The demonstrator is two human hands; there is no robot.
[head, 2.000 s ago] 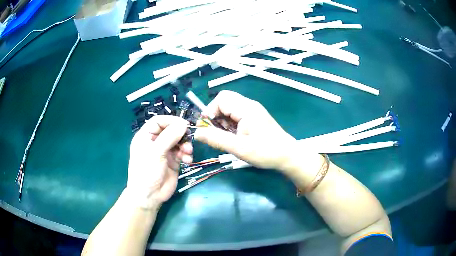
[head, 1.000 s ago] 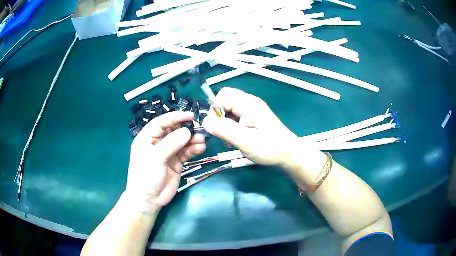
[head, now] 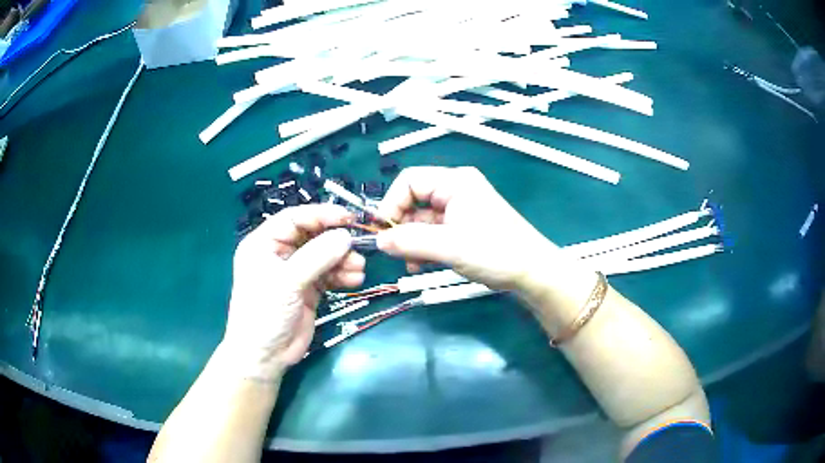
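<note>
My left hand (head: 294, 262) pinches a small dark piece, which looks like a connector housing (head: 364, 242), between thumb and fingers. My right hand (head: 452, 226) holds thin coloured wire leads (head: 382, 224), orange and yellow among them, at the housing's right side. A short white sleeve piece (head: 344, 193) sticks up to the left from the right fingertips. Fingers partly hide the wire ends. Sleeved harnesses (head: 656, 247) lie beneath and right of my right hand, with coloured wire ends (head: 371, 316) near my left hand and blue ends at the far right.
Black housings (head: 271, 194) lie heaped just behind my hands. White tubing (head: 425, 77) is piled at the back. An unsleeved wire bundle (head: 90, 172) runs down the left side, near a small carton (head: 185, 38). A short cable branch (head: 773, 88) lies at the back right.
The white sleeve piece at my right fingertips has tilted further left. My hands have come closer together than a second ago, with the wires now against the dark piece.
</note>
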